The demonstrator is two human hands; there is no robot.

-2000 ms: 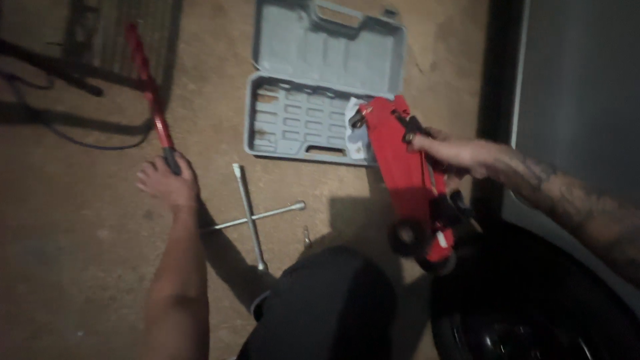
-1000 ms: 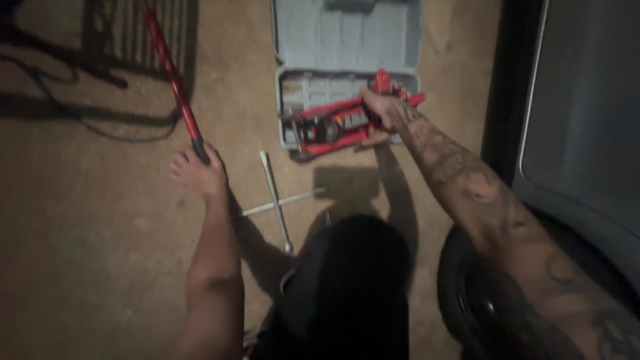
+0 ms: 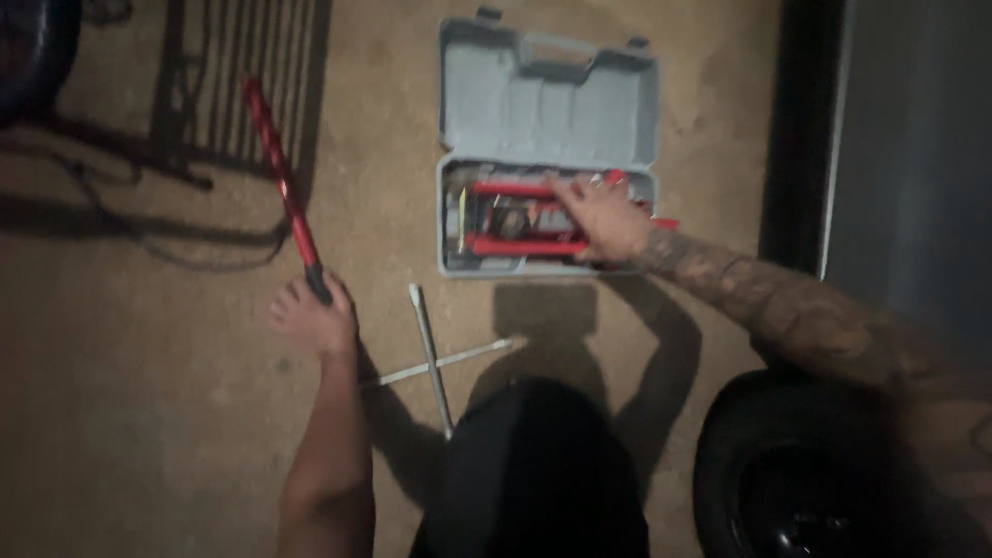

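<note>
A red floor jack (image 3: 527,246) lies in the lower half of an open grey plastic carrying case (image 3: 550,116). On the jack's right part rests my right hand (image 3: 608,221), its fingers spread over the red frame; whether it grips is unclear. At the left, my left hand (image 3: 314,314) has the black grip of a red jack handle (image 3: 283,182) between thumb and palm, the other fingers spread. The handle points up and away. Between my hands and nearer to me, a metal four-way lug wrench (image 3: 432,360) lies on the floor.
A black wheel (image 3: 775,480) is at the lower right beside a dark grey vehicle body panel (image 3: 914,155). My dark-clad knee (image 3: 542,473) is at the bottom centre. A cable (image 3: 170,260) and a slatted shadow lie at the upper left, near a dark rounded object (image 3: 31,54).
The jack, held upright and tilted by my right hand two seconds ago, now lies down in the case. My left hand has stayed at the red handle's grip.
</note>
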